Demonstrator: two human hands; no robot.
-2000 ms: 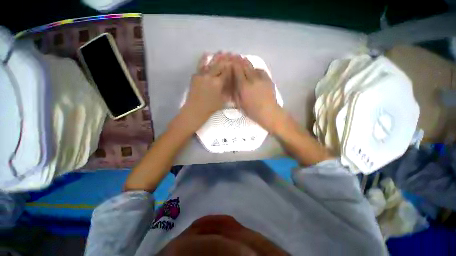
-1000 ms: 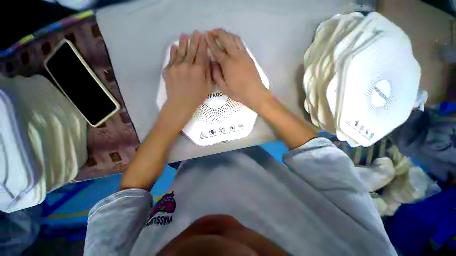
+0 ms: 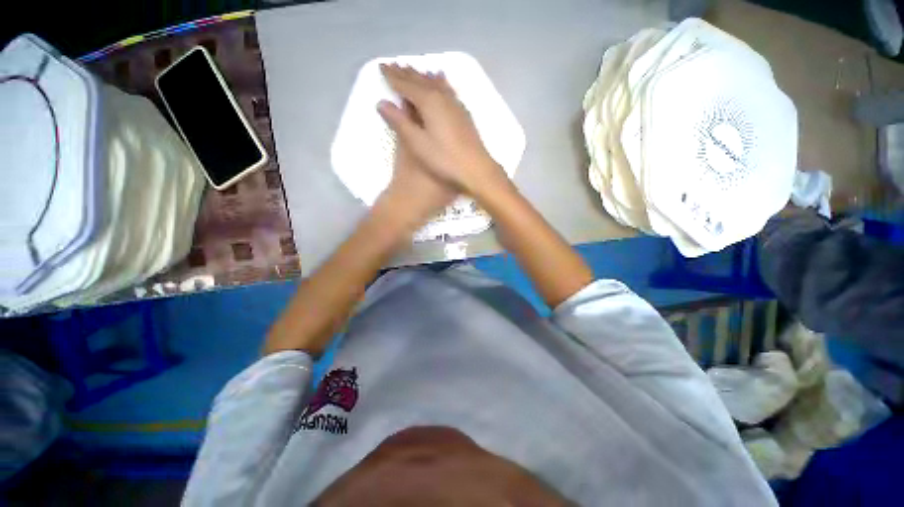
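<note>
A white many-sided housing piece (image 3: 359, 124) lies flat on the light board in front of me, brightly lit. Part of its printed face shows beside and below my hands. My right hand (image 3: 436, 124) lies flat on it, fingers extended towards its far edge, crossing over my left hand. My left hand (image 3: 421, 183) is partly hidden under the right hand and rests on the near middle of the piece. Neither hand visibly grips the piece. Whether the piece is a loose cover or a joined unit cannot be told.
Printed white covers (image 3: 719, 139) are stacked at right. White shells (image 3: 50, 178) with a dark reddish wire on top are stacked at left. A phone (image 3: 211, 117) lies on the brown checked covering. Bagged white items (image 3: 763, 391) are at lower right, near a dark sleeve (image 3: 833, 277).
The hands were side by side near the piece's far half; now the right crosses over the left, which has moved nearer me. The camera view has shifted.
</note>
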